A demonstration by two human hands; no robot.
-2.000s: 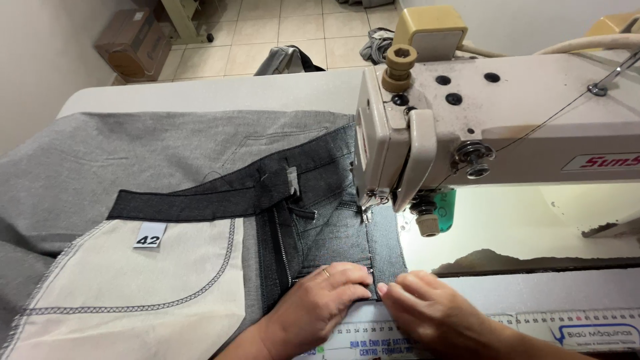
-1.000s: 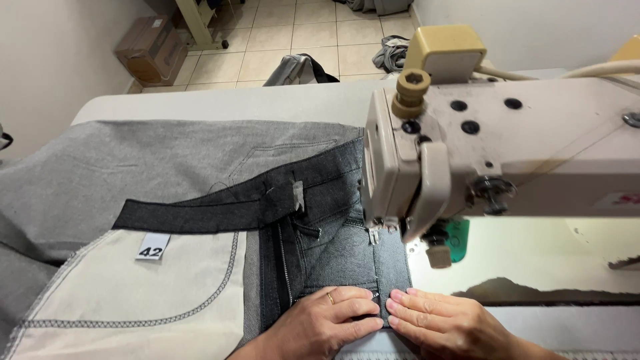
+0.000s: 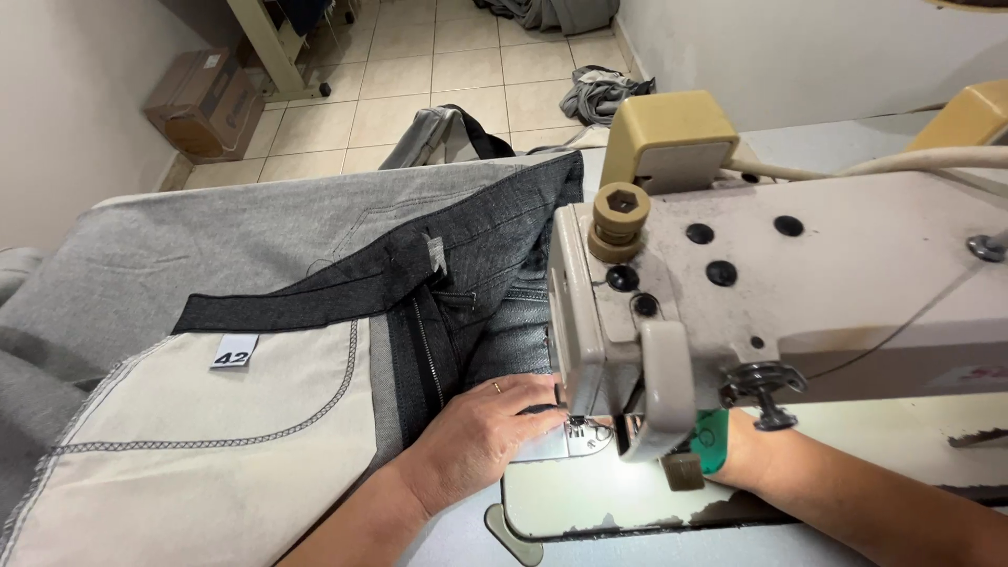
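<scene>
Dark denim trousers, turned partly inside out, lie left of the sewing machine (image 3: 850,276), with their waistband (image 3: 291,307) running diagonally up to the right. A white pocket lining (image 3: 213,409) with a numbered size tag (image 3: 235,351) and a metal zipper (image 3: 428,350) show. My left hand (image 3: 480,425), a ring on one finger, pinches the dark fabric's edge just left of the needle area and metal needle plate (image 3: 589,439). My right hand reaches behind the machine head; only its wrist and forearm show, and the fingers are hidden.
The machine's white bed (image 3: 646,504) has chipped paint along its front edge. A cardboard box (image 3: 206,106) and a table leg (image 3: 272,51) stand on the tiled floor beyond. Grey cloth (image 3: 602,94) lies in a heap there, and more fabric hangs at the table's far edge.
Both hands have left the front end of the dark fabric. My left hand is now beside the needle area, and my right has gone behind the machine head. The fabric has shifted away from the front.
</scene>
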